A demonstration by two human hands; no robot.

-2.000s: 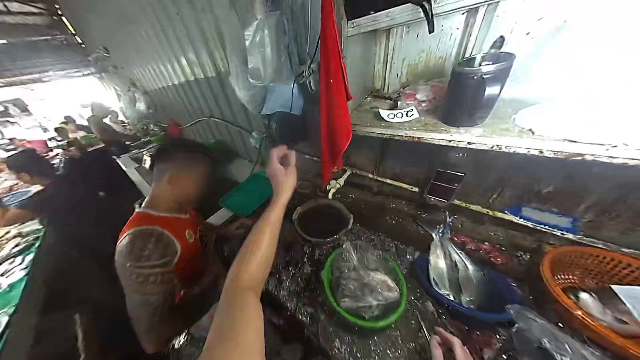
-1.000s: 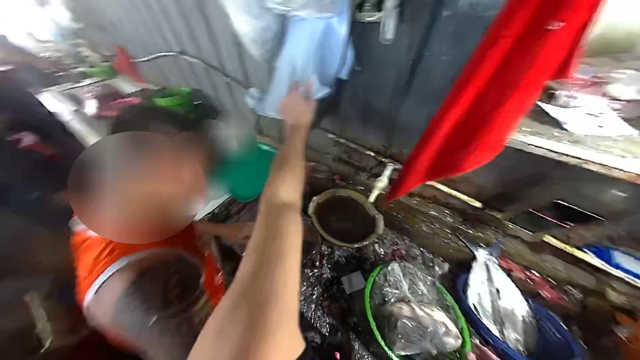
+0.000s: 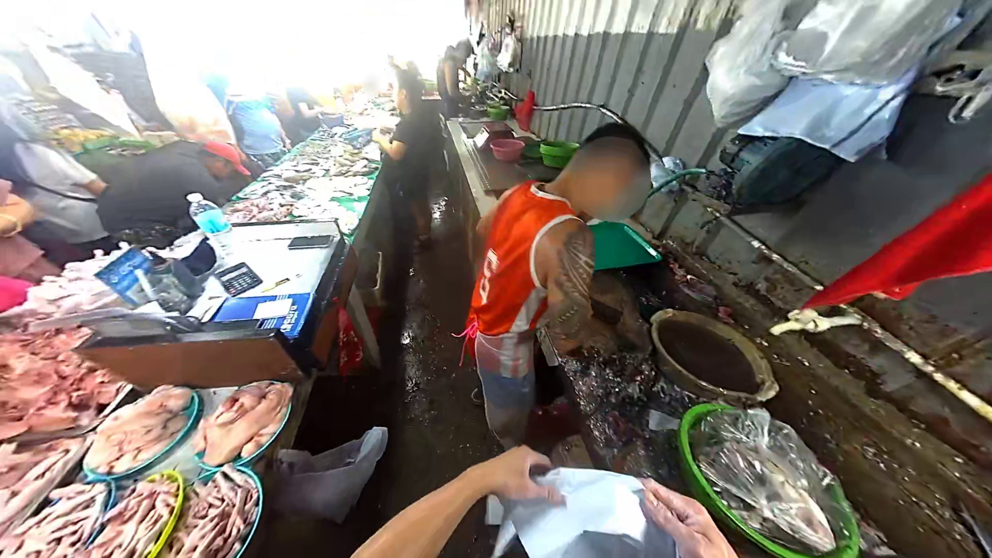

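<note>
A pale blue-white plastic bag [image 3: 593, 511] is held between my two hands at the bottom centre. My left hand [image 3: 518, 477] grips its upper left edge, thumb and fingers closed on the film. On its right edge my right hand [image 3: 682, 521] has hold of it. Just right of my right hand is a green basin [image 3: 694, 465] with fish in a clear plastic bag [image 3: 775, 480]. Beyond it a round tub of dark water [image 3: 709, 356] rests on the wet counter.
A co-worker in an orange sleeveless jersey [image 3: 515, 271] bends over the counter ahead. Plates of raw chicken pieces [image 3: 244, 422] and a boxed desk with a calculator [image 3: 238, 279] stand left. A wet aisle [image 3: 422, 310] runs between. Hanging at right are a red cloth [image 3: 914, 244] and plastic bags [image 3: 841, 108].
My left hand was raised at the hanging bags; now it is low, with a pale bag held in both hands. The view has swung left toward the aisle.
</note>
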